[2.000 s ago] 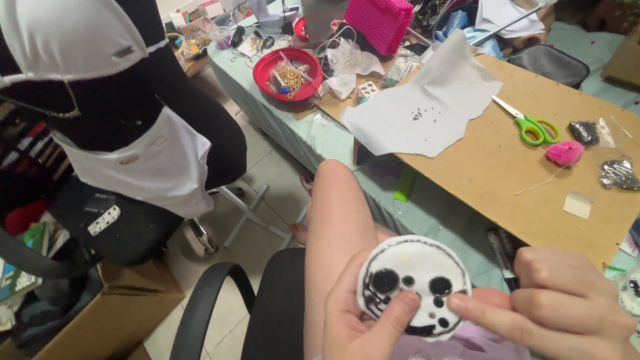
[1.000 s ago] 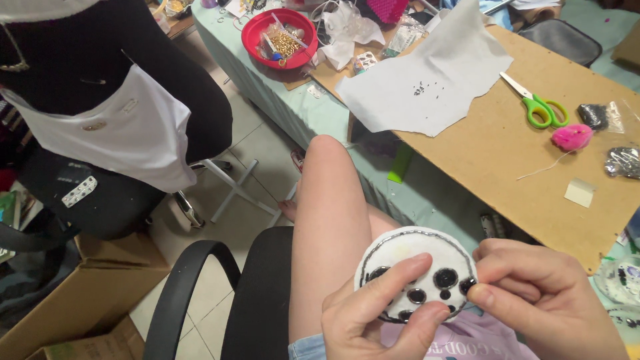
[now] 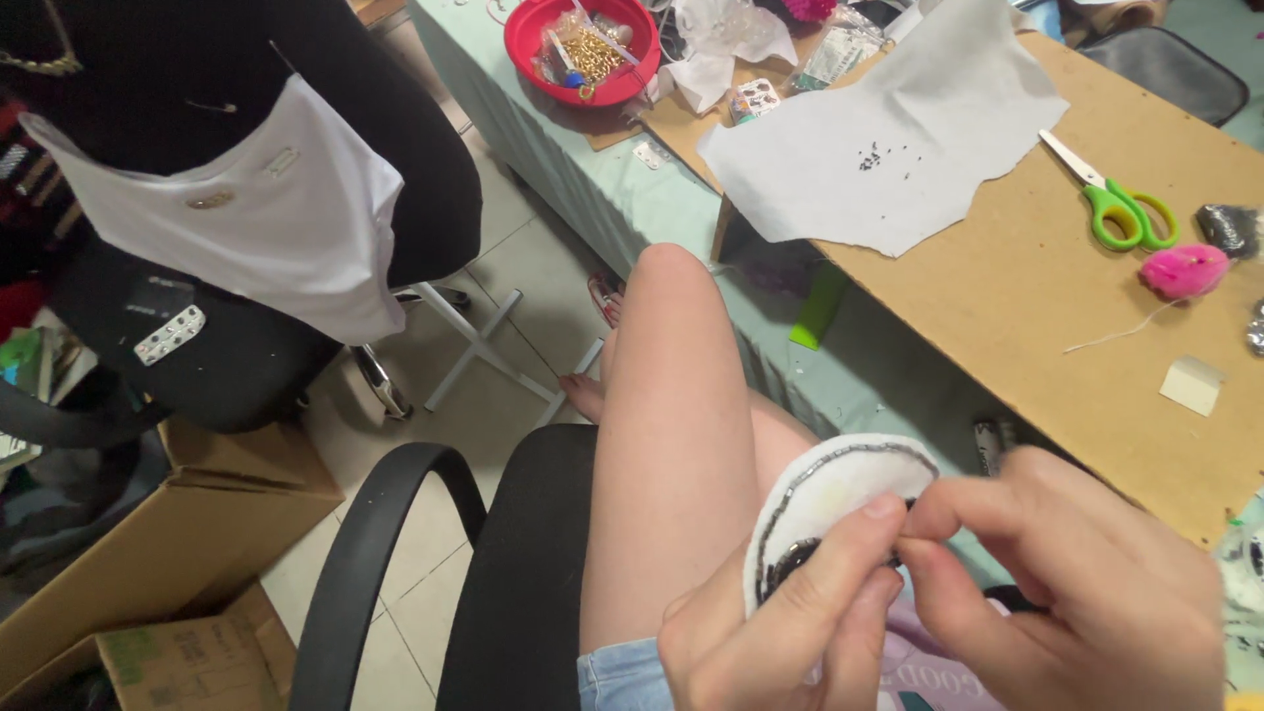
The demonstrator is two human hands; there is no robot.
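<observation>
A round white felt piece point(image 3: 829, 484), edged with a line of dark beads and bearing black beaded shapes, is held at the lower right above my lap. My left hand point(image 3: 790, 622) grips it, thumb and fingers over its face, hiding much of the beadwork. My right hand point(image 3: 1057, 573) is at its right edge, thumb and index fingertips pinched together; whether a needle or thread is between them is too small to tell. Small black beads point(image 3: 871, 158) lie on a pale grey cloth point(image 3: 948, 89). Green-handled scissors point(image 3: 1116, 202) and a pink pincushion-like ball point(image 3: 1183, 272) with thread lie right of it.
A brown board point(image 3: 1027, 296) rests on the table with the green cloth point(image 3: 583, 188). A red bowl point(image 3: 632, 84) holds gold beads and small bags. At left are a black dress form with a white garment point(image 3: 257, 217), a black chair point(image 3: 227, 375) and a cardboard box point(image 3: 188, 513).
My left fingers now cover more of the felt piece, which is tilted more. My right hand has gone from pointing at its face to a pinch at its edge. The view has shifted.
</observation>
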